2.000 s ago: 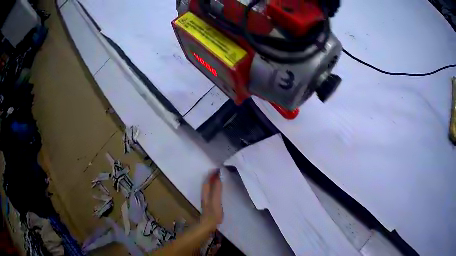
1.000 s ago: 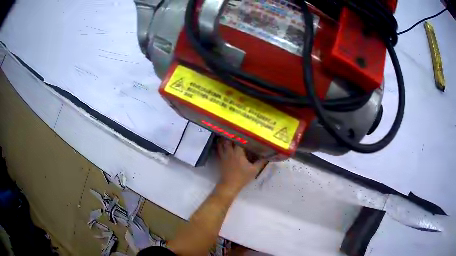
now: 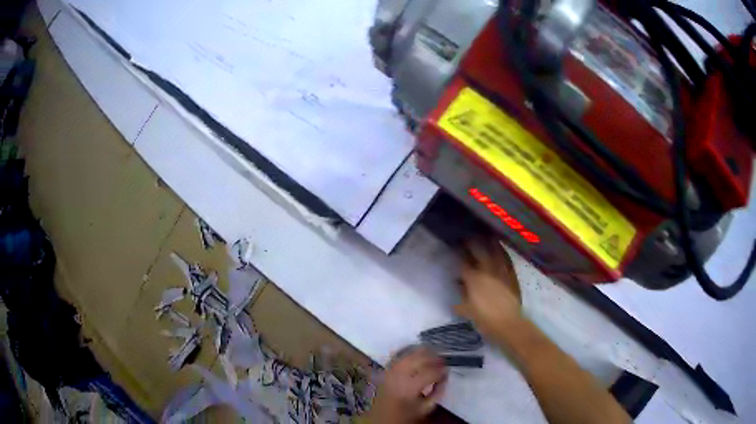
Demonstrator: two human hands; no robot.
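The straight knife cutting machine [image 3: 530, 166], red and silver with a yellow label and red lit digits, stands at the upper right over the paper-topped lay [image 3: 273, 91]. My right hand [image 3: 489, 286] reaches under the machine's front edge beside a dark cut edge; its fingertips are in shadow and what they touch is hidden. My left hand [image 3: 414, 381] is blurred at the table's near edge, fingers at the left end of small dark striped offcuts [image 3: 452, 335]. Whether it grips them cannot be told. A narrow paper-topped block [image 3: 399, 207] sits left of the machine.
A black cord [image 3: 680, 166] loops over the motor. The bare pale table rim [image 3: 207, 199] curves along the lay's dark edge. A dark piece [image 3: 634, 393] lies at the lower right. Fabric and paper scraps [image 3: 215, 306] lie on the brown floor at the lower left.
The machine now shows further right than a second ago. The long paper-topped strip seen two seconds ago is out of view. Two hands now show instead of one, and small dark offcuts lie between them.
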